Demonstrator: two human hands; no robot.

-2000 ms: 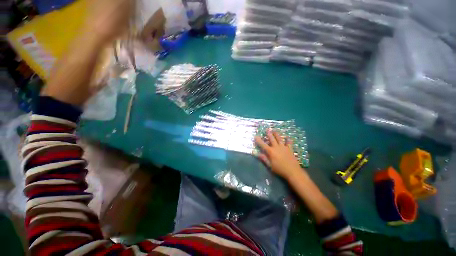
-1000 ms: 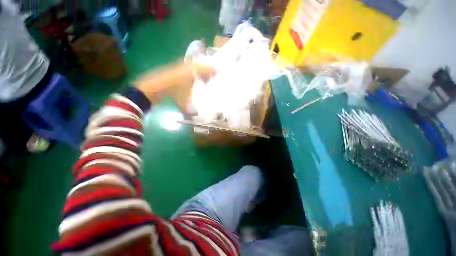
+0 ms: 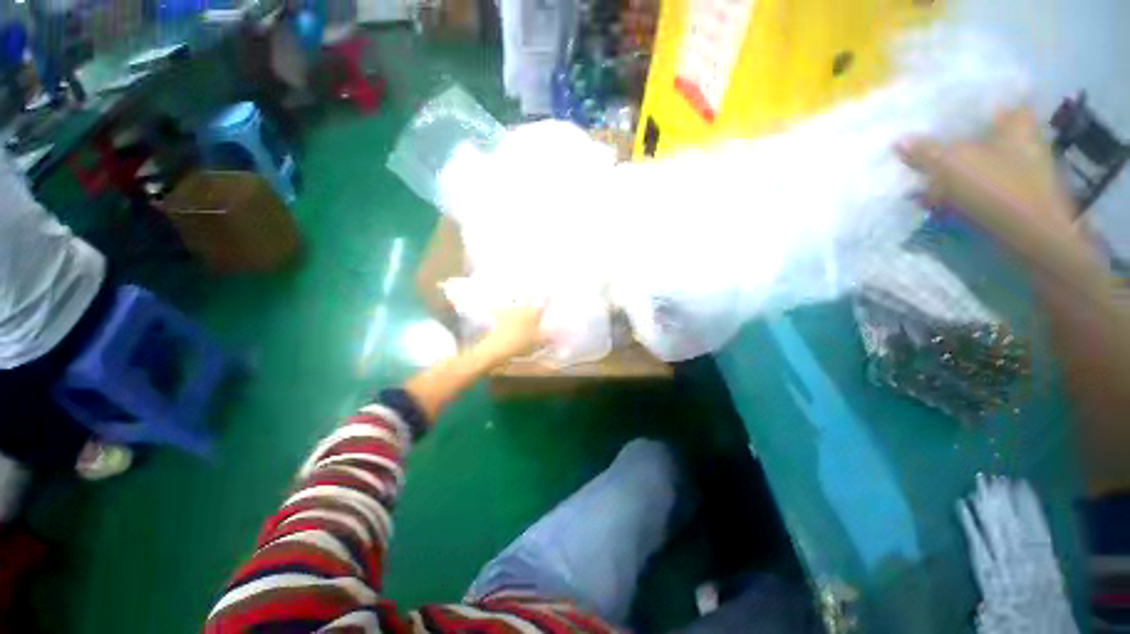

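Note:
A large, overexposed white heap of bubble wrap (image 3: 731,235) stretches from above the cardboard box (image 3: 582,378) at centre across to the upper right, over the bench edge. My left hand (image 3: 518,332) holds its lower left part beside the box; the fingertips are partly lost in the glare. My right hand (image 3: 979,161) is raised over the bench, blurred, and holds the wrap's right end. The loose parts pile (image 3: 948,341) lies on the green bench below the wrap, partly covered by it. A smaller row of rods (image 3: 1019,557) lies at the lower right.
A yellow box (image 3: 793,62) stands behind the wrap. The green bench (image 3: 793,483) has a pale blue patch (image 3: 855,458). On the floor at left are a blue stool (image 3: 149,359), another cardboard box (image 3: 229,221) and a person in a white top (image 3: 43,266).
The view has swung left from the bench. My right hand has come into view at the right with the wrap. The wrap is pulled out of the box area, up and right over the bench.

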